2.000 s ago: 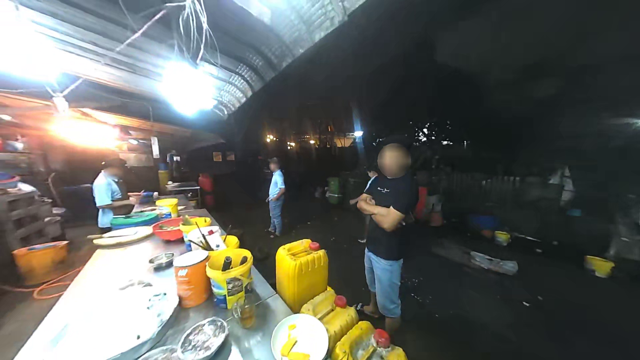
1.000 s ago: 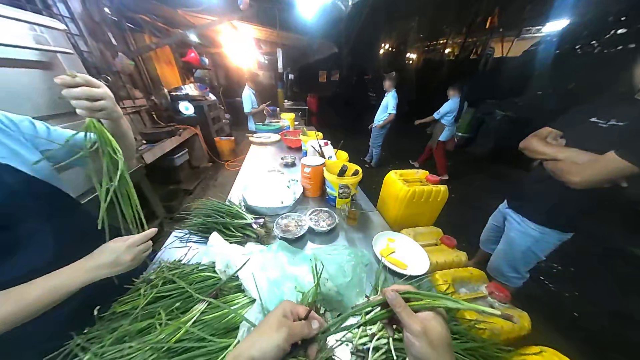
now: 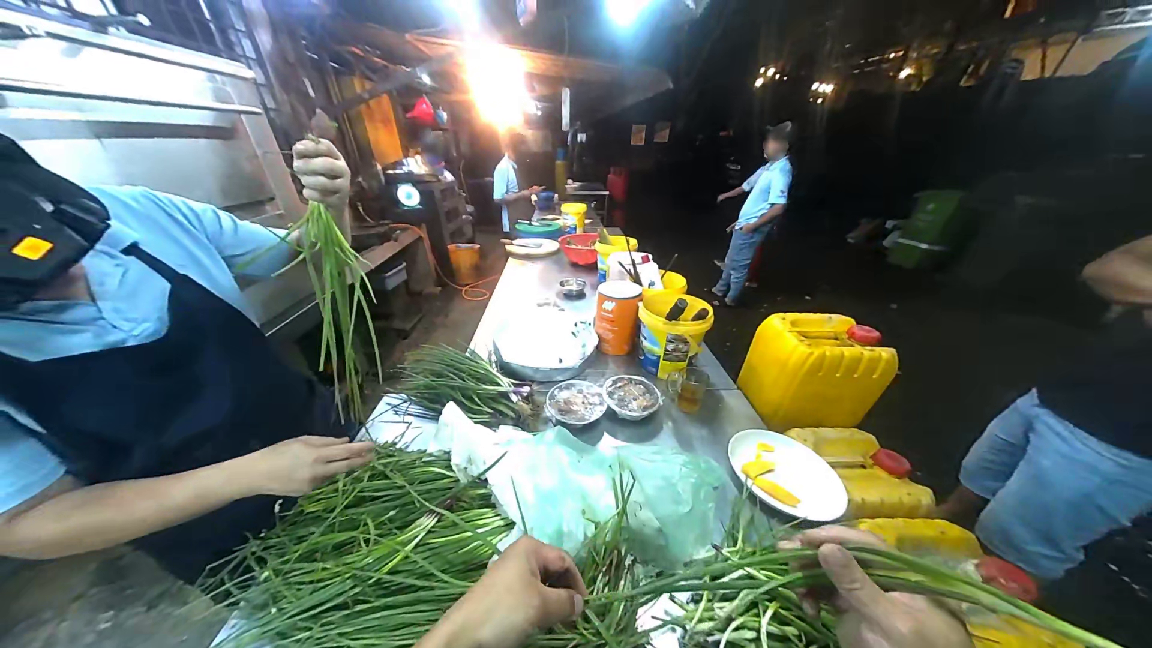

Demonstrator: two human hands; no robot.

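My left hand (image 3: 526, 589) is at the bottom middle, thumb and fingertips closed on thin green ends of scallions. My right hand (image 3: 868, 585) at the lower right grips a bunch of long scallions (image 3: 954, 576), whose green leaves reach to the right edge. Below and between my hands lie scallions with pale stalks (image 3: 747, 603). A large heap of green scallions (image 3: 387, 540) spreads to the left of my left hand. A pale green plastic bag (image 3: 576, 477) lies crumpled just beyond my hands. A smaller scallion bundle (image 3: 463, 382) rests past it.
At the left, a co-worker in a dark apron (image 3: 180, 396) raises a scallion bunch (image 3: 337, 288). The steel table holds a white plate with yellow pieces (image 3: 832, 490), two foil bowls (image 3: 576, 402), a glass mug (image 3: 689, 389) and buckets (image 3: 675, 333). Yellow jerrycans (image 3: 814, 369) stand at its right.
The view has turned down onto the table since the oldest frame. Over the last second, the person in red trousers has gone from sight, and the scallions in my right hand extend farther right.
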